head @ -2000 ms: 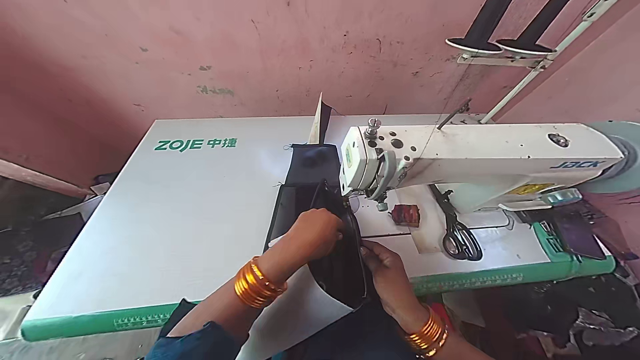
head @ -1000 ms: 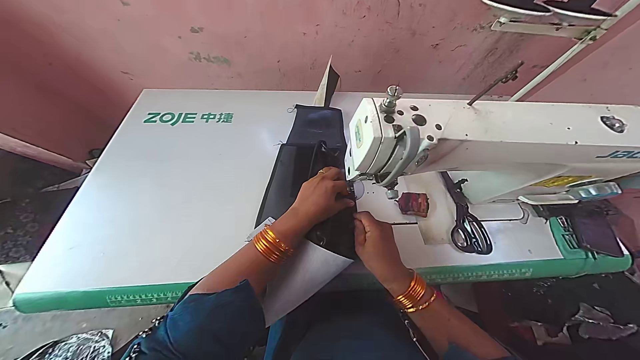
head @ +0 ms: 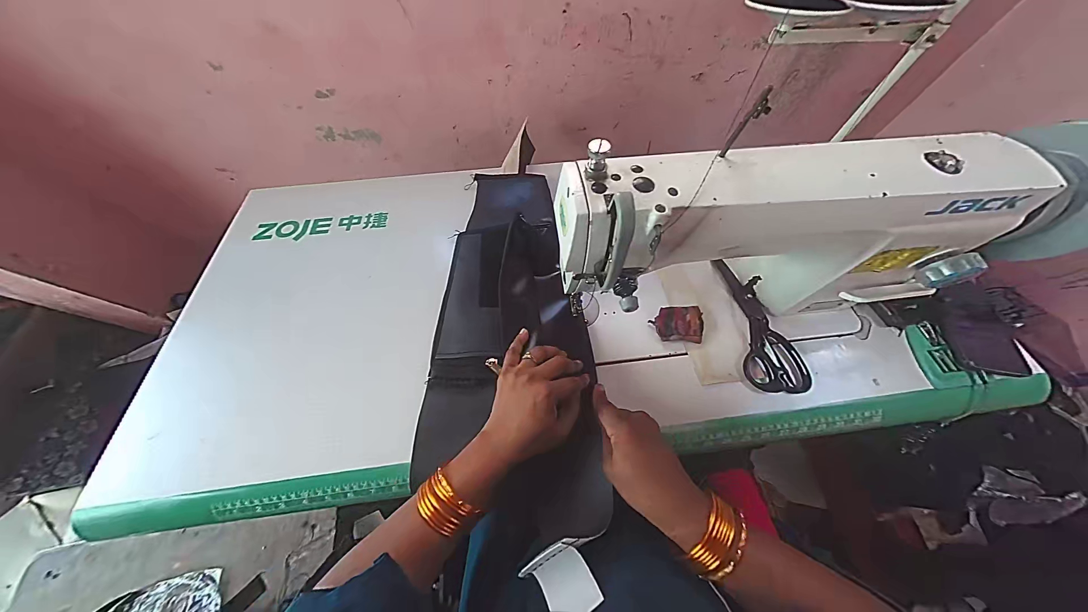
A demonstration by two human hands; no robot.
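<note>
Layered black material (head: 467, 331) runs from the back of the white sewing table over its front edge, its right side under the needle area of a Jack sewing machine (head: 790, 195). My left hand (head: 540, 395) presses on the material in front of the presser foot, fingers bent. At the material's right edge, my right hand (head: 637, 442) pinches it between thumb and fingers; the fingertips beneath are hidden. A white piece (head: 565, 578) shows at the material's lower end, over my lap. Both wrists wear gold-coloured bangles.
Black-handled scissors (head: 769, 353) and a small dark red patterned cloth pad (head: 678, 324) lie right of the needle. A green tray (head: 939, 357) sits at the table's right end. The pink wall (head: 382, 93) stands behind. Fabric scraps (head: 1011, 501) lie below at right.
The black material now lies flatter, and its white part has moved down toward my lap. My left hand has come back from beside the needle toward the table's front edge. The view has shifted.
</note>
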